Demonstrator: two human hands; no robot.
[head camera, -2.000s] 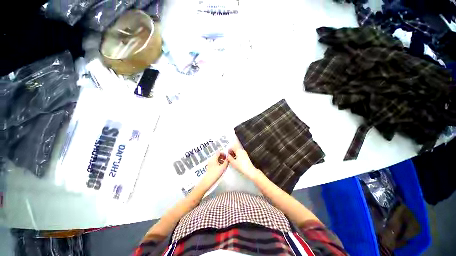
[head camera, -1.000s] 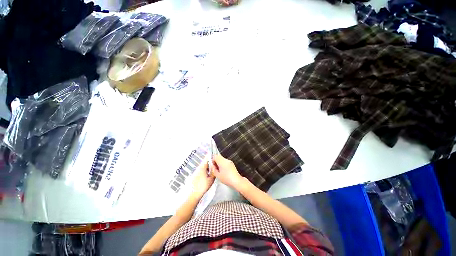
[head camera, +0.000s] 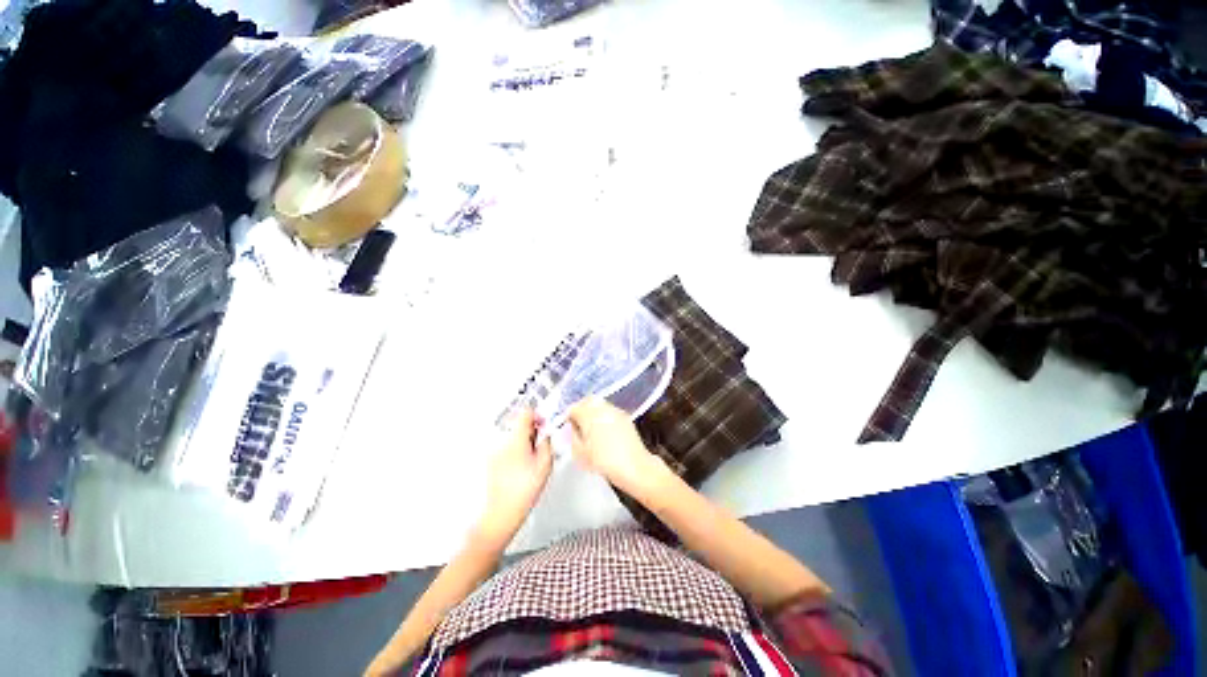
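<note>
A clear printed polybag (head camera: 612, 355) is in front of me, its mouth lifted and curved open over the left part of a folded plaid garment (head camera: 715, 384). My left hand (head camera: 519, 463) pinches the bag's near edge on the left. My right hand (head camera: 606, 439) holds the same edge just to the right, close to my left hand. The garment lies folded on the white table, dark brown with pale check lines. A stack of polybags (head camera: 274, 423) with bold dark lettering lies at left.
A tan tape roll (head camera: 342, 175) and a black phone (head camera: 367, 262) are at upper left, beside shiny bagged garments (head camera: 139, 331). A brown plaid heap (head camera: 980, 199) lies at right, one strip hanging off it. A blue crate (head camera: 946, 569) stands below the table's right edge.
The bag's mouth has opened into a loop and risen over the garment's left side. Both hands still hold its edge, slightly farther apart. The whole view has shifted.
</note>
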